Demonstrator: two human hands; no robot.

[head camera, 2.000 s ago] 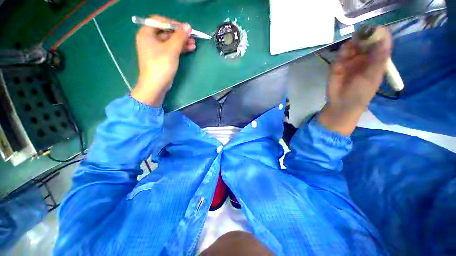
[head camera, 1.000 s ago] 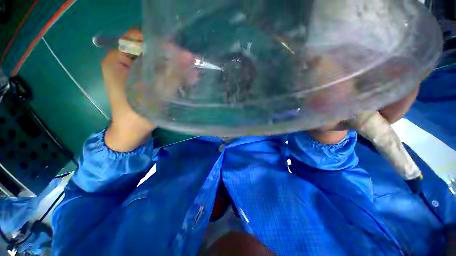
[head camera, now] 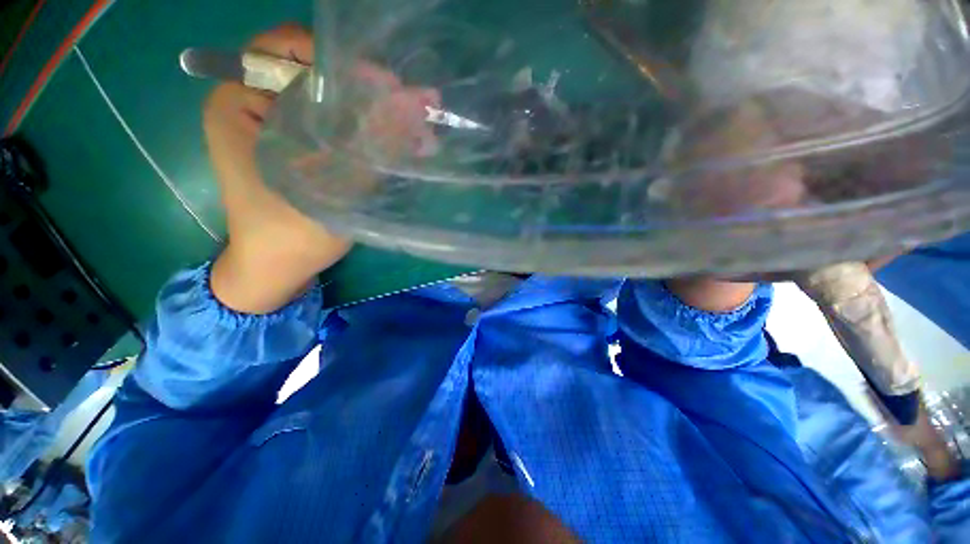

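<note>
My left hand (head camera: 266, 138) holds the tweezers (head camera: 277, 72), their taped, dark rear end pointing left. The silver tweezer tip (head camera: 455, 119) shows through the clear hood and points right at the dark round workpiece (head camera: 532, 133), which is blurred behind the plastic. My right hand (head camera: 745, 170) shows only as a blur through the hood. It holds the soldering iron (head camera: 864, 324), whose tape-wrapped handle sticks out below the hood rim at the right. I cannot tell whether the tweezers or iron touch the workpiece.
The clear plastic hood (head camera: 596, 250) covers the upper middle and right of the view. The green mat (head camera: 138, 202) has a white line, with a red line at the upper left. A perforated black box (head camera: 48, 308) is at the far left. A whitish sheet (head camera: 808, 48) shows through the hood.
The hood has come into view over the work since the earliest frame and now reaches further right. My right hand has brought the iron in under it. My left hand still holds the tweezers.
</note>
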